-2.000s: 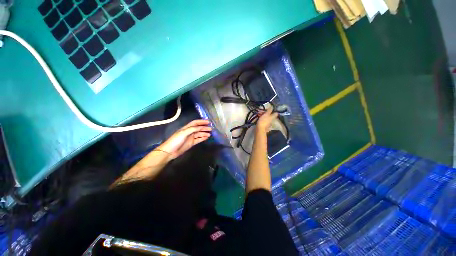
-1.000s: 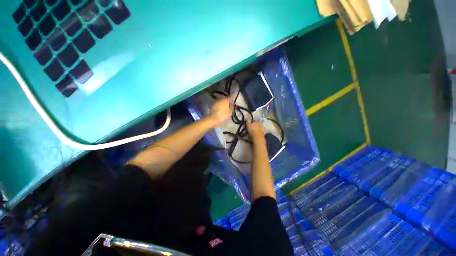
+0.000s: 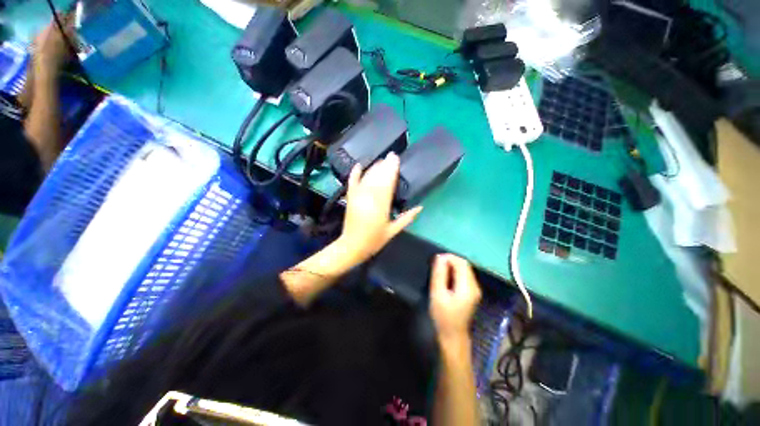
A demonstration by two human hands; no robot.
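Note:
Several dark grey corded units stand on the green bench. Two nearest units, the left one point(image 3: 369, 141) and the right one point(image 3: 432, 164), sit by its front edge. My left hand point(image 3: 371, 204) is over their near ends, fingertips touching the left one, thumb spread to the right. I see no grip. Black cords point(image 3: 279, 154) loop from the units over the bench edge. My right hand point(image 3: 454, 291) is off the bench edge, fingers loosely curled, with nothing visible in it.
A lined blue crate point(image 3: 158, 241) holds a white sheet at left. A power strip point(image 3: 511, 112) with black adapters and white cord, black pads point(image 3: 581, 215) and papers point(image 3: 696, 183) lie right. Another person's arm point(image 3: 42, 108) and a blue box point(image 3: 121, 42) are upper left.
The view has swung left from the crate with cords to the bench units. Both hands have left that crate, which shows partly at the bottom right. My left hand now touches a unit.

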